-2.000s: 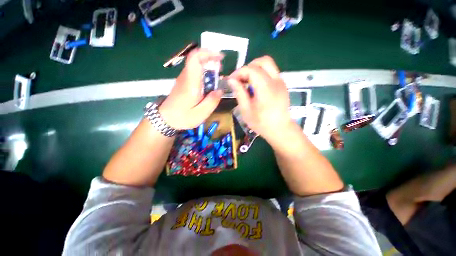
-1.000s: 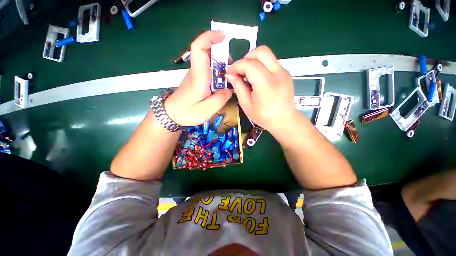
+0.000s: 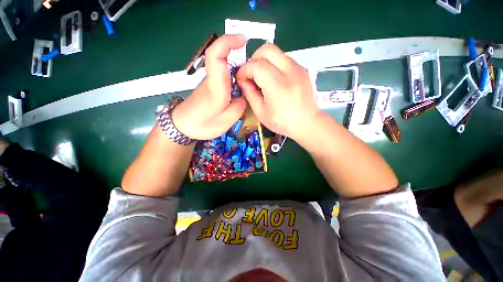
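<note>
My left hand [image 3: 212, 99] grips a white plastic housing [image 3: 250, 26] by its left side, its window end pointing away from me. The housing's circuit board [image 3: 234, 74] shows only as a dark blue sliver between my hands. My right hand [image 3: 279, 93] is over the board, thumb and forefinger pinched together; whether a small part is between them is hidden. A copper-brown part [image 3: 202, 50] lies just left of the housing. The shallow parts box [image 3: 265, 156], filled with blue cylinders [image 3: 251, 151] and red leads [image 3: 216, 167], stands below my hands.
More housings lie on the green surface at right [image 3: 336, 82] and upper left [image 3: 71, 32], several with blue cylinders or copper-brown parts [image 3: 419, 108]. A pale metal strip [image 3: 127, 92] crosses behind. Another person's arm [image 3: 484, 197] is at the right edge; a dark sleeve [image 3: 38, 171] is at left.
Since one second ago my hands have closed in around the board, hiding more of it. The far housings have shifted left and some have left the view. A dark sleeve has appeared at left.
</note>
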